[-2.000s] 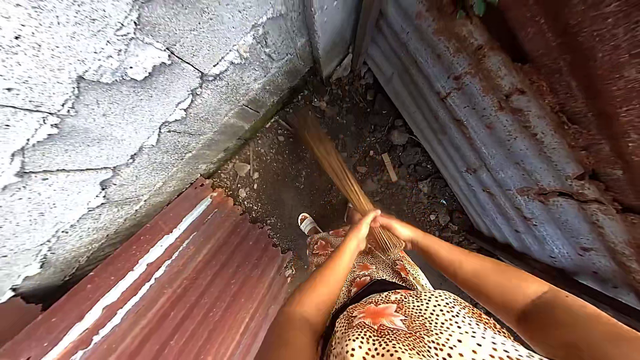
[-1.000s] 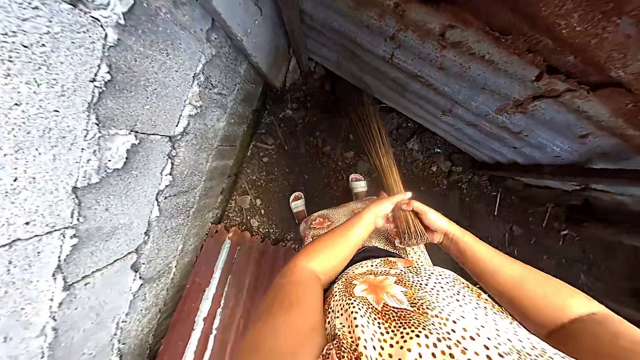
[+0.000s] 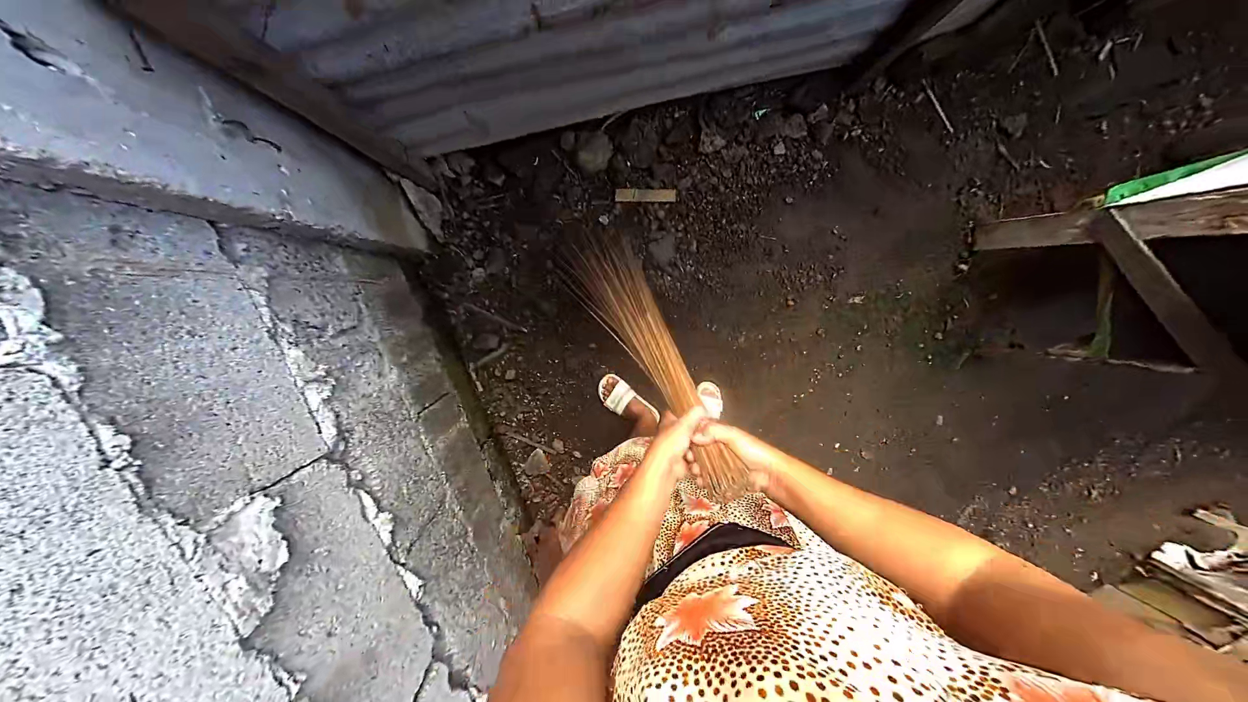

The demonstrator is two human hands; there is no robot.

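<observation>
Both my hands are closed around a stick broom point(image 3: 648, 336) made of thin brown ribs, just above my lap. My left hand point(image 3: 681, 441) grips it from the left, and my right hand point(image 3: 741, 450) wraps it from the right, touching the left. The bound ribs stick out below the hands toward my body, while the loose tips fan out over dark soil point(image 3: 829, 341), up and to the left. Whether the tips touch the ground I cannot tell. White sandals point(image 3: 620, 395) are on my feet beside the broom.
A cracked concrete block wall point(image 3: 195, 370) rises on the left. Corrugated metal sheeting point(image 3: 604, 58) stands ahead. Rubble and a small flat wood piece point(image 3: 645, 195) lie near its base. At the right are a wooden frame point(image 3: 1150, 273) and a pile of scraps point(image 3: 1199, 575).
The view has swung to the right, bringing the wooden frame and scrap pile into sight. Both hands have kept hold of the broom, whose tips have moved away from the metal sheeting.
</observation>
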